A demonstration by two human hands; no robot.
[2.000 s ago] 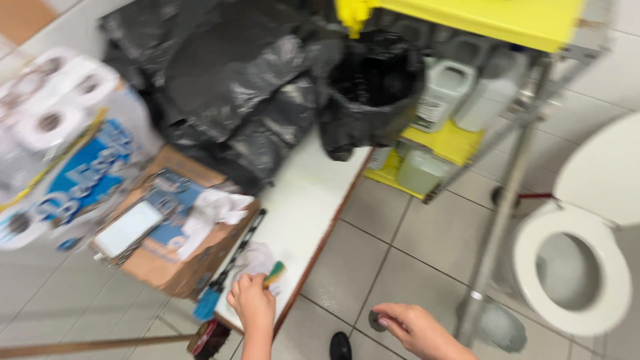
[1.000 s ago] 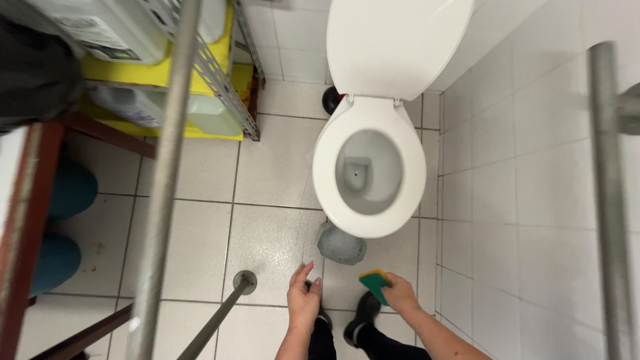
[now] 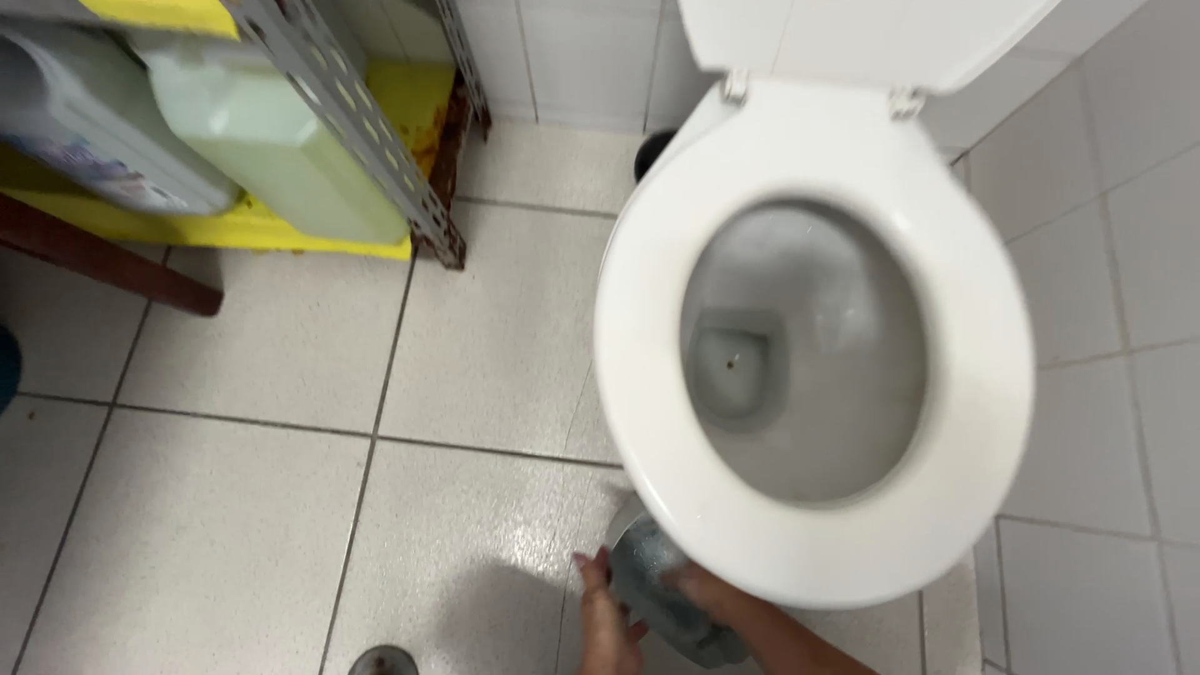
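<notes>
Below the front of the white toilet seat (image 3: 647, 394), a grey-blue container (image 3: 656, 591) of liquid rests on the tiled floor. My left hand (image 3: 605, 614) is at the container's left side, its fingers apart and nothing seen in it. My right hand (image 3: 703, 595) reaches into the container from the right; its fingertips are blurred or under the liquid, and the green and yellow sponge cannot be seen. The toilet lid (image 3: 862, 37) is raised, and water with a small dark speck stands in the bowl (image 3: 806, 431).
A metal shelf rack (image 3: 375, 141) with rusty feet holds large plastic jugs (image 3: 272, 141) on yellow shelves at the upper left. A dark red furniture leg (image 3: 112, 253) juts in below them. A round metal post base (image 3: 383, 662) stands at the bottom edge. White tiled wall (image 3: 1106, 281) borders the right.
Both hands have moved to the container, the right now inside it. A second ago the right hand held the green and yellow sponge beside it. The view is closer to the toilet.
</notes>
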